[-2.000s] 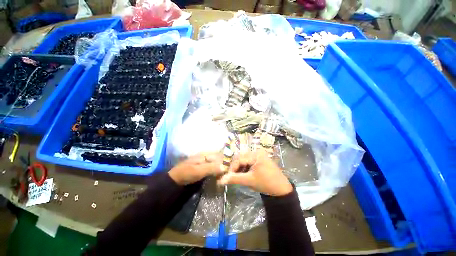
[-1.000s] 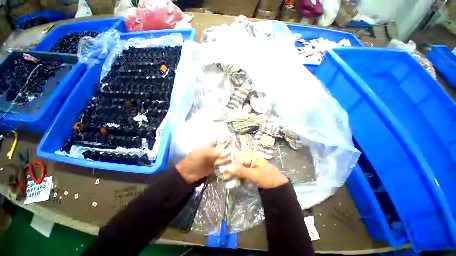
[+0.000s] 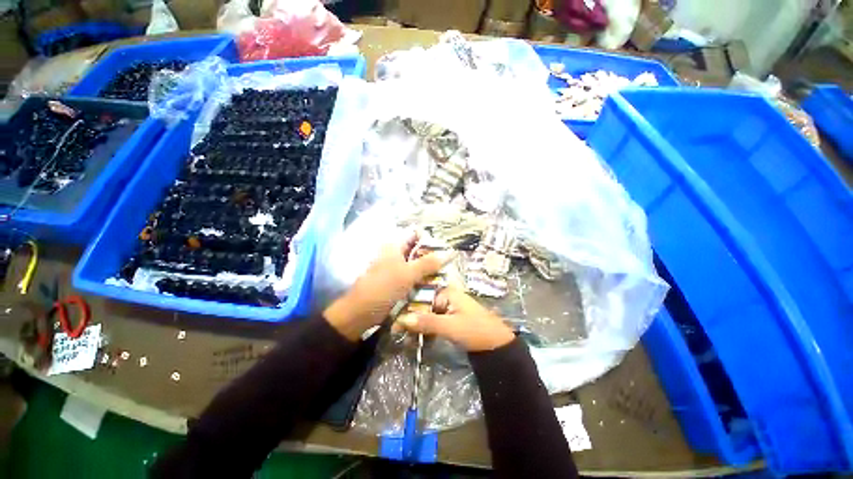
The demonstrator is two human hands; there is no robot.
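My left hand [image 3: 379, 289] and my right hand [image 3: 463, 321] hold a striped fabric piece [image 3: 423, 295] between their fingers, at the top end of the thin turning rod [image 3: 418, 370]. The fingers hide part of the piece. The rod runs down to a blue holder [image 3: 408, 443] at the table's near edge. A loose pile of striped fabric pieces [image 3: 450, 178] lies just beyond my hands on a crinkled clear plastic bag [image 3: 599, 234].
A blue crate [image 3: 192, 306] with rows of black parts stands left. A large blue crate [image 3: 739, 206] stands right. A black flat object [image 3: 351, 398] lies left of the rod. Red-handled scissors [image 3: 70, 320] and a paper label [image 3: 75, 348] lie far left.
My left hand has moved up, its fingers now at the piece's far end. My right hand grips lower, near the rod, and more of the striped piece shows between the hands.
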